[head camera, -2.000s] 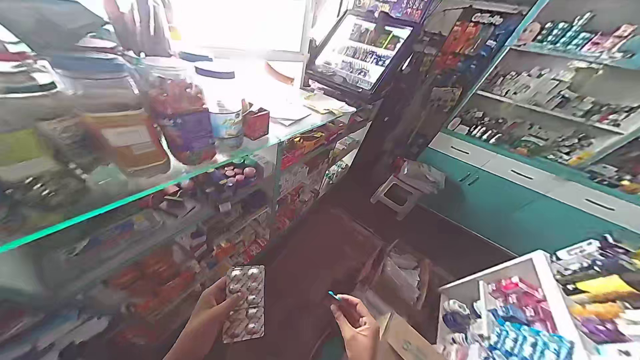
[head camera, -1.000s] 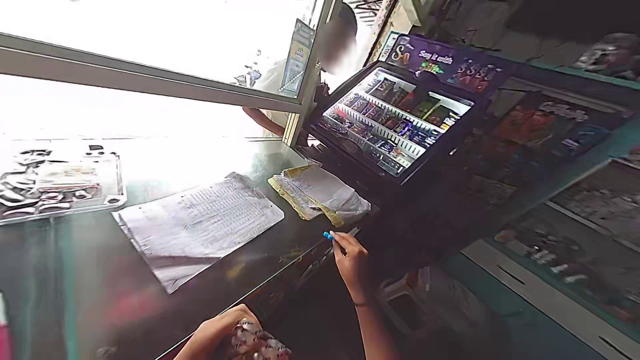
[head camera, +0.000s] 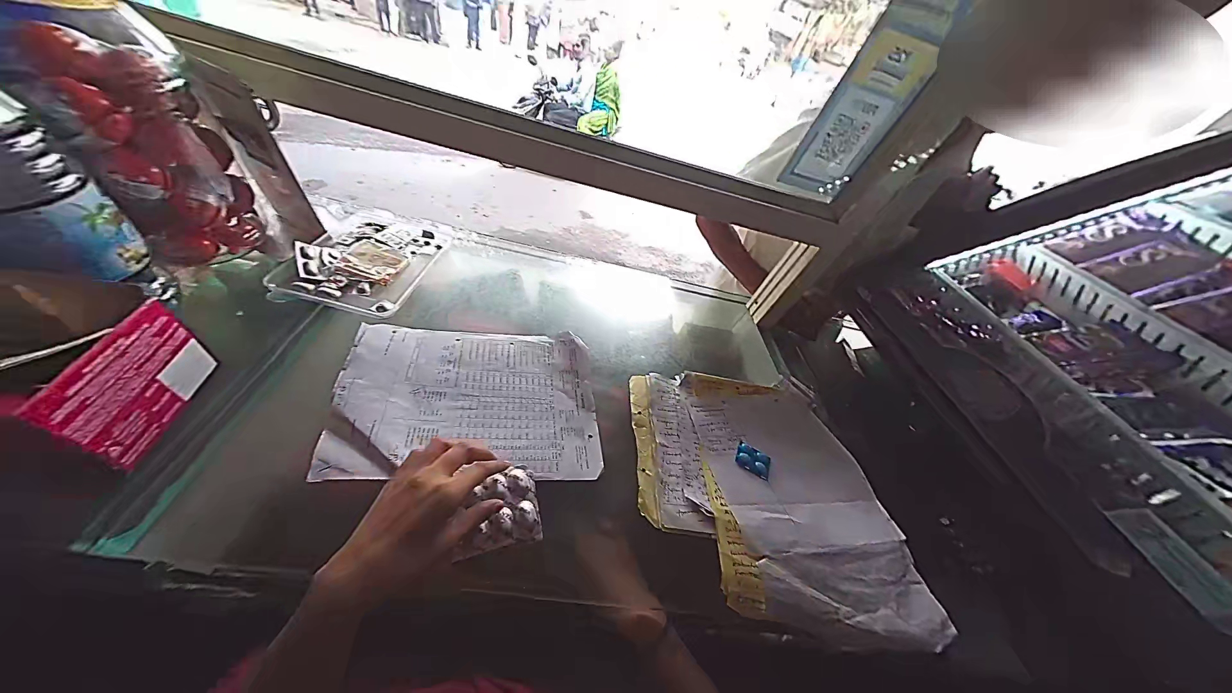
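Observation:
My left hand (head camera: 438, 500) rests at the near side of the glass counter, its fingers over a silver blister pack (head camera: 510, 510) of several round pockets. Under its fingertips lies the lower edge of a printed sheet (head camera: 472, 395). My right hand (head camera: 611, 568) is a dark blur low over the counter's near edge, between the blister pack and the papers; its fingers cannot be made out. A small blue blister piece (head camera: 752, 460) lies on the stacked handwritten papers (head camera: 818, 510) at the right, touched by neither hand.
A clear plastic tray (head camera: 385, 303) with small items stands at the back left. Jars of red items (head camera: 144, 144) and a pink-red box (head camera: 125, 385) line the left. A window frame (head camera: 529, 144) crosses above the counter. At the right is a display case (head camera: 1088, 337); a person's arm (head camera: 731, 255) shows outside.
The view has swung to the counter. The blue blister piece, in my right hand a second ago, now lies on the papers. My left hand and its blister pack are now on the counter.

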